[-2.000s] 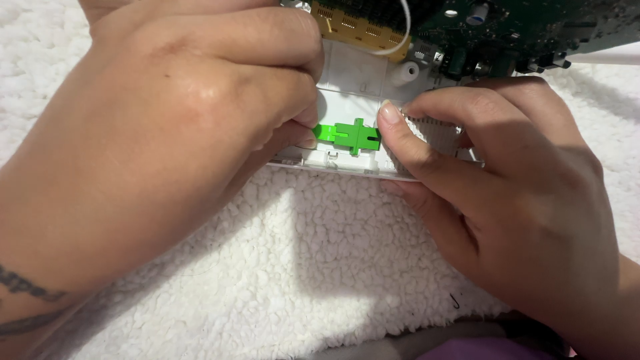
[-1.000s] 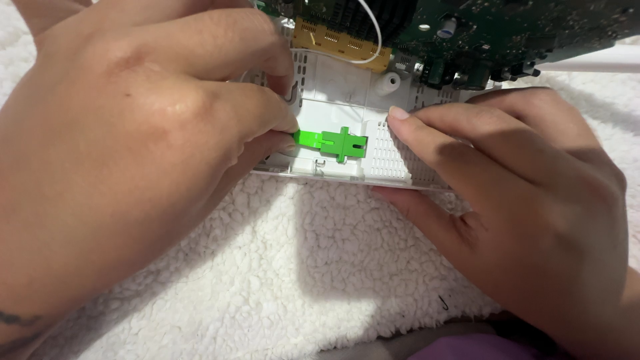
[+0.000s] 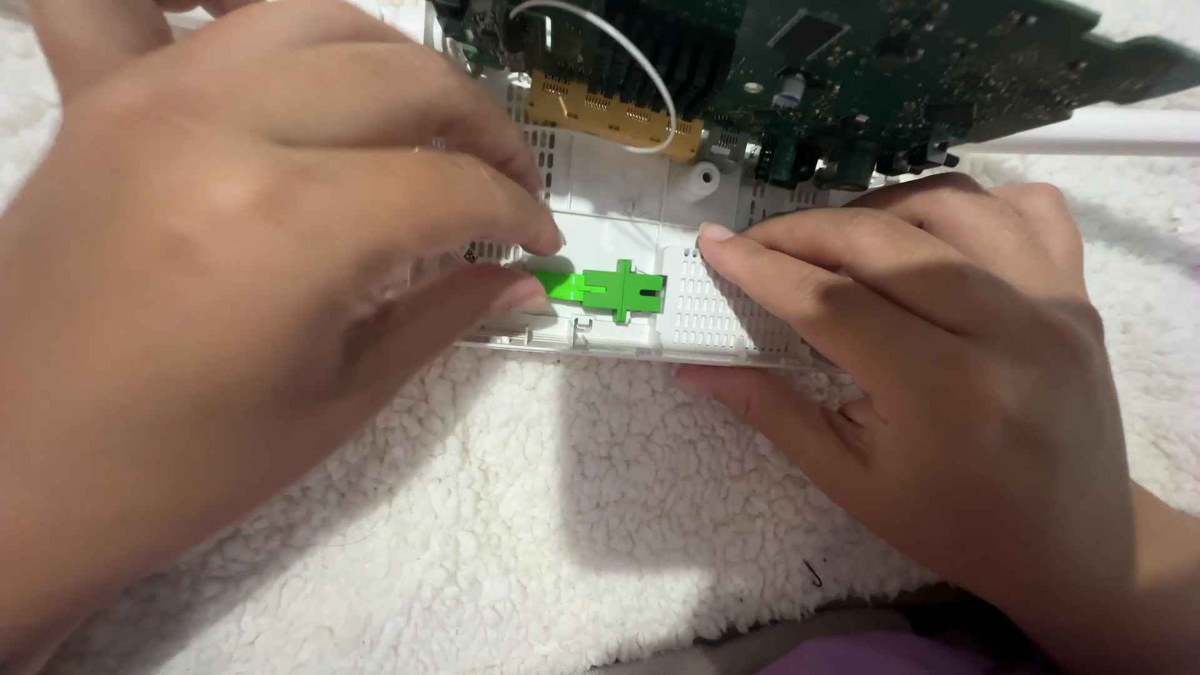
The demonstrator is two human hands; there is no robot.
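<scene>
A green fiber-optic adapter [image 3: 621, 291] lies level inside a white vented plastic housing [image 3: 614, 234]. At its left end, my left hand [image 3: 281, 234] has thumb and index finger around the lighter green end piece; whether they press it firmly is hard to tell. My right hand [image 3: 919, 328] grips the near right edge of the housing, index fingertip on the inner side by the slotted vent and thumb below the outer edge. Above the adapter, a green circuit board [image 3: 900, 75] stands tilted, with a gold-coloured port block [image 3: 609, 117] along its lower side.
A thin white cable [image 3: 637, 56] loops in front of the board. A white screw post [image 3: 701, 181] rises from the housing. The housing rests on a fluffy white blanket [image 3: 600, 487]. Purple and grey fabric [image 3: 862, 647] shows at the bottom edge.
My right index fingertip has moved off the adapter's right end and sits farther from it, on the housing. My left fingers remain at the adapter's left end.
</scene>
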